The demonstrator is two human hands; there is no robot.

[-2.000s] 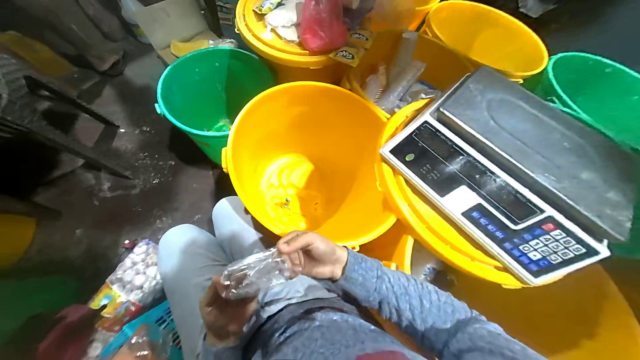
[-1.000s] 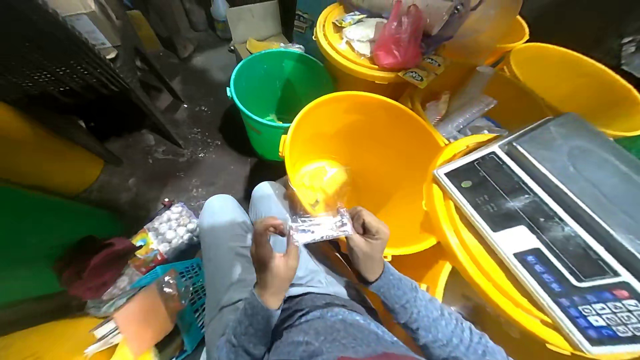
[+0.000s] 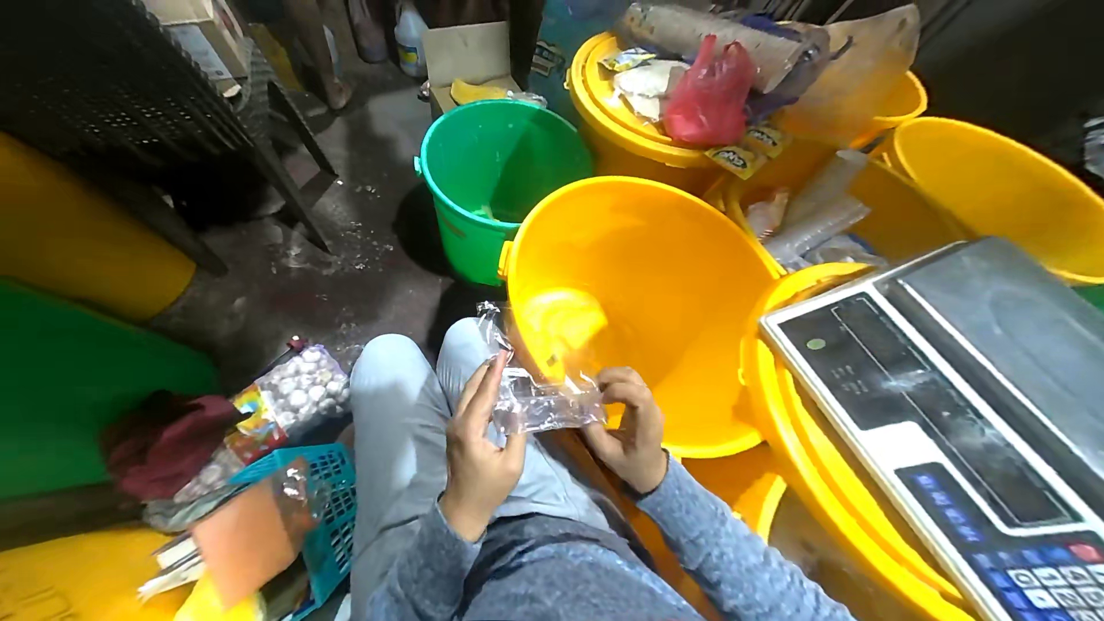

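Note:
A clear plastic bag (image 3: 548, 405) spans the space between my hands, above my lap and in front of the yellow bucket (image 3: 664, 302). My left hand (image 3: 485, 453) is on the bag's left side, its fingers extended and the thumb at the plastic. At the bag's right edge, my right hand (image 3: 630, 423) pinches the film between thumb and curled fingers. Part of the bag stands up loosely at its upper left. Its see-through film makes any contents hard to tell. The yellow bucket leans toward me, with a bright patch of light inside.
A digital scale (image 3: 914, 414) lies on a yellow lidded bucket at right. Behind are a green bucket (image 3: 466, 198) and a red plastic bag (image 3: 709, 95) on another lid. At lower left are a teal basket (image 3: 332, 509) and a bag of white balls (image 3: 302, 388).
The bag, earlier stretched flat between both hands, now has a loose part raised at its left. My left hand's fingers have straightened. The view has shifted so the scale sits farther right than at first.

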